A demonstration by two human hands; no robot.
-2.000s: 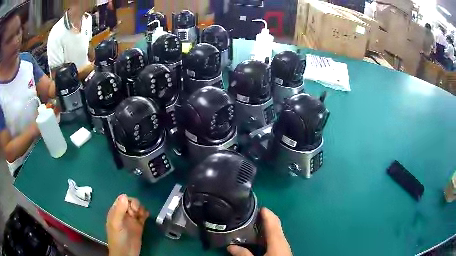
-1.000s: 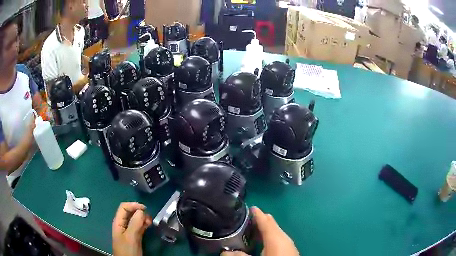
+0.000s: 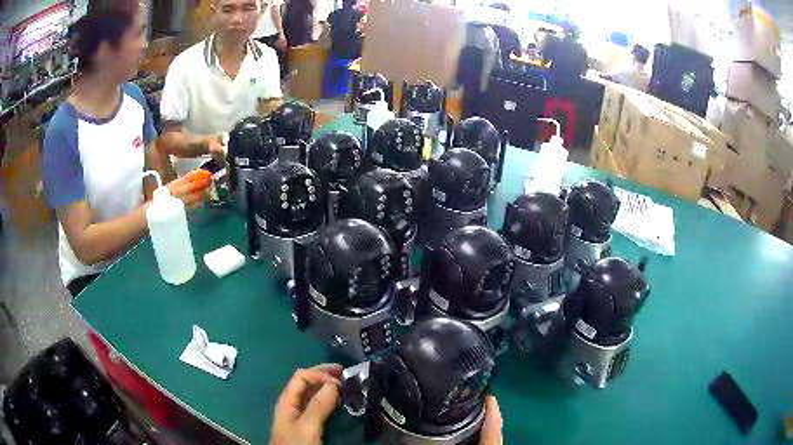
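A black-and-silver PTZ camera [image 3: 443, 375] stands nearest me at the bottom edge, its base cut off and its vent slots showing. Its silver mounting bracket [image 3: 355, 388] points left. My left hand [image 3: 306, 407] is beside the bracket, thumb and fingers drawn together with the fingertips at its outer edge. Whether it pinches anything is too small to tell. My right hand [image 3: 492, 422] holds the camera's right side, mostly hidden behind it and cut off by the frame.
More cameras [image 3: 352, 268] stand clustered behind on the green table [image 3: 687, 322]. A squeeze bottle [image 3: 170, 236], white block [image 3: 224, 261] and crumpled wipe [image 3: 209, 353] lie left. A black phone [image 3: 733, 402] lies right. Two people stand at the far left edge; a crate of cameras [image 3: 65, 391] is lower left.
The view has swung left and up, so the table things sit further right and lower. My left hand's fingertips have come closer to the bracket. My right hand stays at the camera's side.
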